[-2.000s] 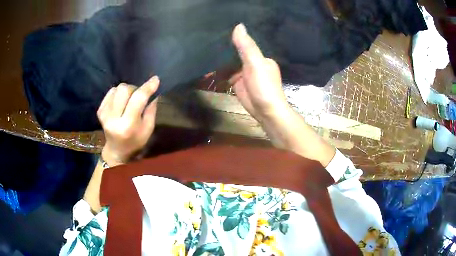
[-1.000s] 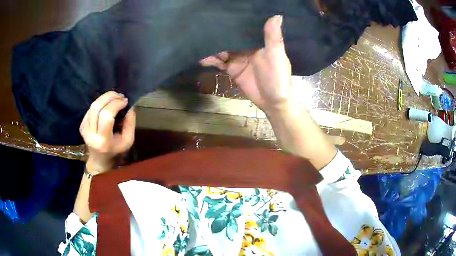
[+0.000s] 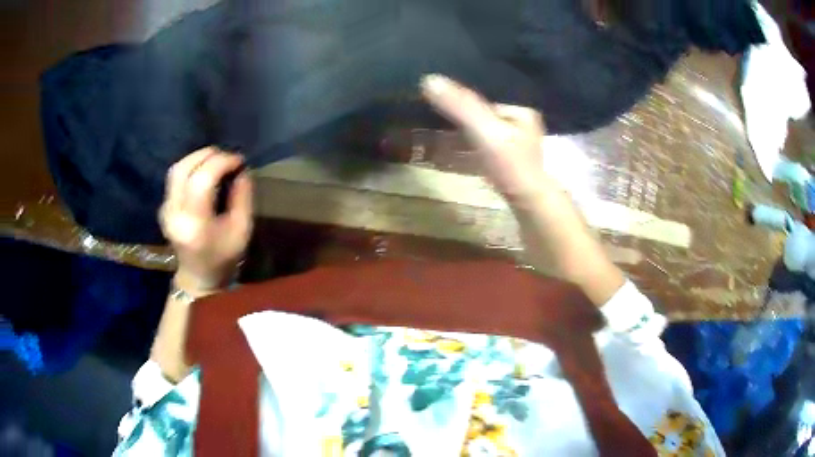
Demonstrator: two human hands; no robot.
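A large black garment [image 3: 348, 62] lies spread across the back of the brown table, its left end hanging towards the near edge. My left hand [image 3: 207, 210] is at the garment's near edge on the left, fingers curled with the thumb against them, and it pinches the black cloth. My right hand [image 3: 505, 147] is at the near edge of the garment on the right, blurred, with the thumb extended over the cloth. Its other fingers are partly hidden, and I cannot tell whether they hold any cloth.
Long pale flat strips [image 3: 384, 207] lie along the near side of the glossy, scratched table [image 3: 679, 178]. A white scrap [image 3: 773, 94] is at the upper right. Pale spools [image 3: 770, 215] stand by the right edge. Blue plastic [image 3: 746, 366] shows below the table.
My left hand has moved slightly up and right from a second ago. My right hand has moved right and a little down. The view has shifted slightly.
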